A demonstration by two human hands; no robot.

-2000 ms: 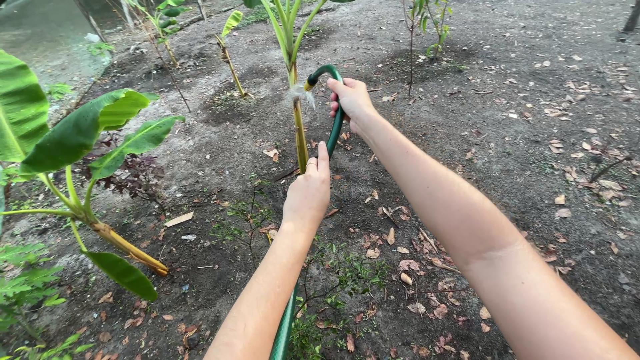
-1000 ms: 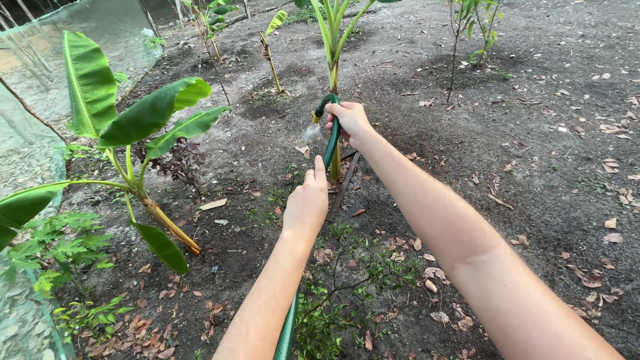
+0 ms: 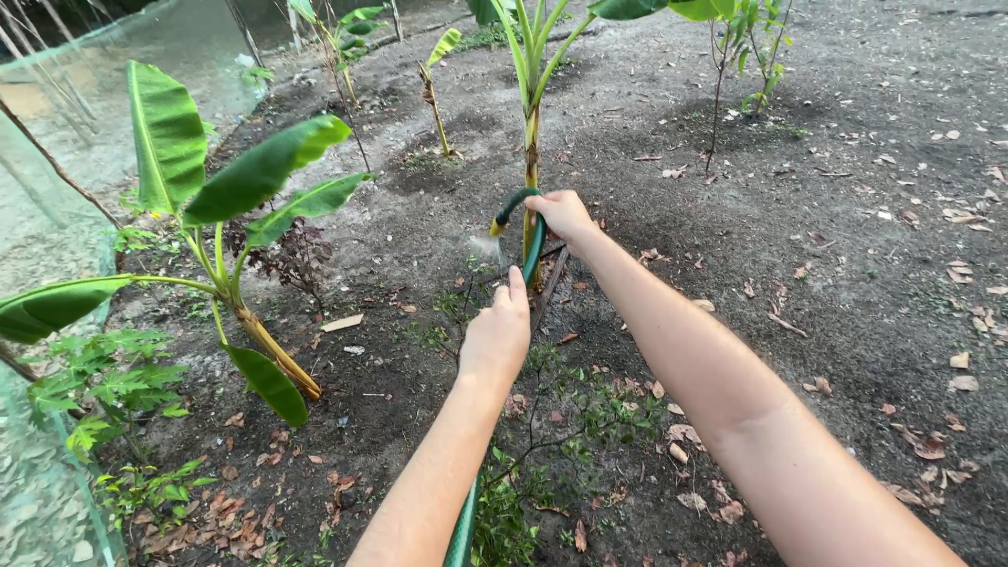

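Note:
A green garden hose (image 3: 535, 250) bends over in front of a banana plant's stem (image 3: 531, 150). Its yellow-tipped nozzle (image 3: 497, 227) points down and to the left, with a spray of water (image 3: 487, 247) coming out. My right hand (image 3: 561, 216) grips the hose at the top of the bend. Lower down, my left hand (image 3: 498, 331) is closed around the same hose, one finger lying along it. The hose runs on below my left forearm to the bottom edge. A leafy shrub (image 3: 551, 417) grows beneath my hands.
A leaning banana plant (image 3: 268, 346) with broad leaves stands at the left, beside a dark red-leaved shrub (image 3: 295, 256). Green netting (image 3: 79, 472) borders the left side. Farther off are a small banana plant (image 3: 437, 110) and a thin sapling (image 3: 718, 102). Dry leaves (image 3: 929, 447) lie on the soil.
The view has shifted left. The nozzle, level with the banana stem and spraying at it two seconds ago, now points lower, left of the stem. Both hands have kept hold of the hose.

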